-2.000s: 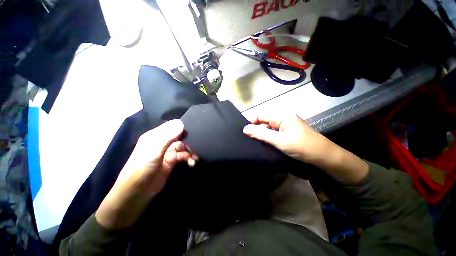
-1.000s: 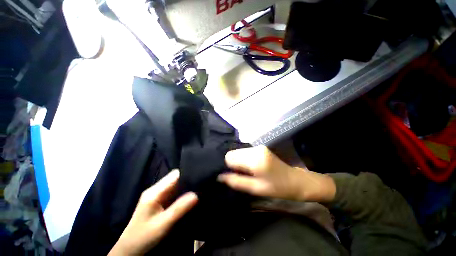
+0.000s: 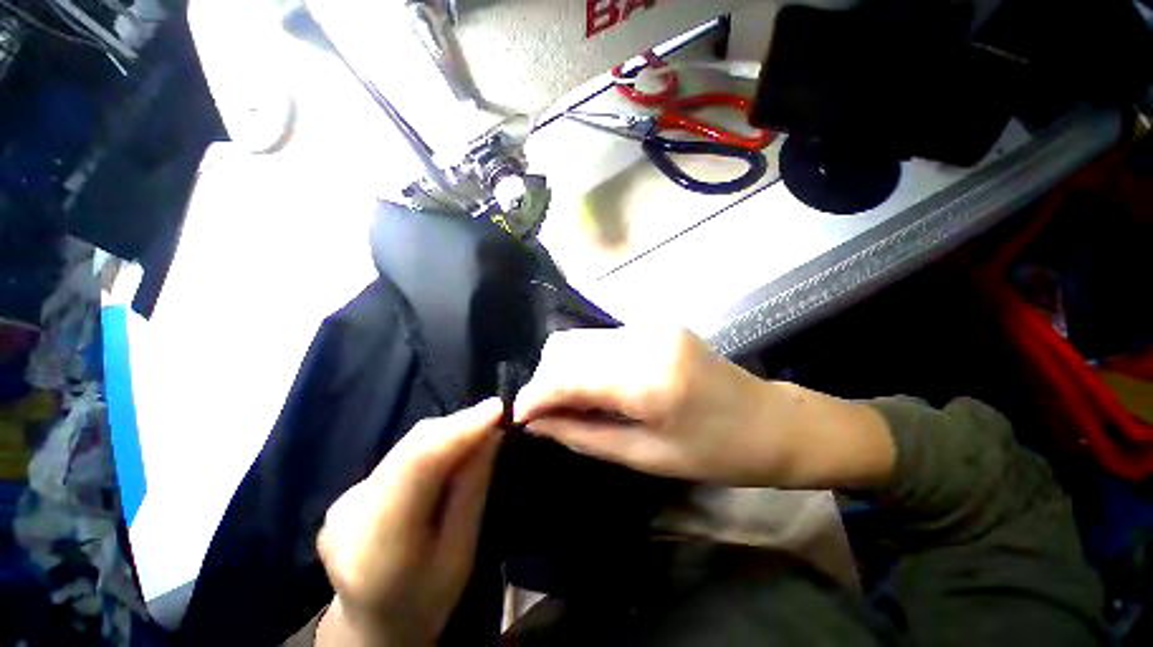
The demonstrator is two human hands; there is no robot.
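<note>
A black garment panel point(image 3: 316, 417) runs from the needle area down over the table's front edge to the lap. Its upper end lies at the presser foot point(image 3: 506, 190). My left hand point(image 3: 411, 518) and my right hand point(image 3: 658, 405) meet in front of the foot. Both pinch a small folded edge of the black cloth point(image 3: 508, 379) between thumb and fingers, with the fingertips almost touching. The cloth under the hands is too dark to tell its layers.
Scissors point(image 3: 702, 145) with a red and a dark blue loop lie right of the needle. A black stand point(image 3: 841, 177) is beyond them. A ruler point(image 3: 860, 247) runs along the table edge. A red basket point(image 3: 1062, 367) is at the lower right.
The flat dark piece held spread between my hands has been lowered and folded. My hands have come together, and the left hand has moved up from a second ago to pinch the cloth.
</note>
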